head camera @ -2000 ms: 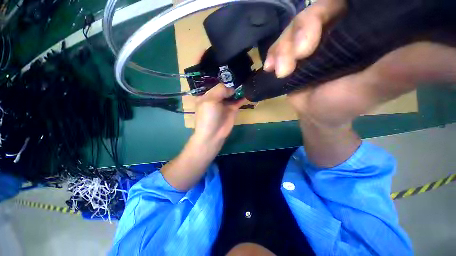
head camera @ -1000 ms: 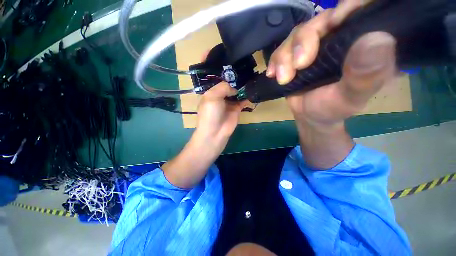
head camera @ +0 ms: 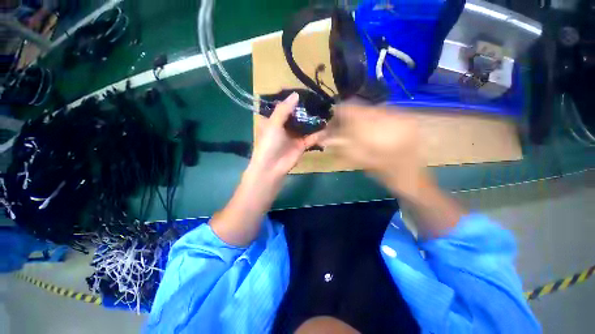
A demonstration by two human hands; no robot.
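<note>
My left hand (head camera: 279,140) holds an open black ear cup housing (head camera: 306,119) above the tan work mat (head camera: 470,138). Small shiny parts show inside the cup. My right hand (head camera: 381,137) is blurred at the cup's right side; whether it holds anything cannot be told. The silver-grey headband frame (head camera: 218,68) curves up from the cup to the top edge. A broad black inner headband strap (head camera: 346,55) stands behind the cup. The electric screwdriver is not visible.
A large black cable pile (head camera: 85,163) lies on the green bench at left. Below it, a blue bin holds white and black strands (head camera: 127,264). A blue tray (head camera: 417,91) at the back right holds white-handled pliers or cutters (head camera: 393,60) and a silver-and-black metal box (head camera: 486,68).
The black screwdriver has left my right hand and the view. The headband frame has swung up and back, uncovering the blue tray. My left hand stays at the cup.
</note>
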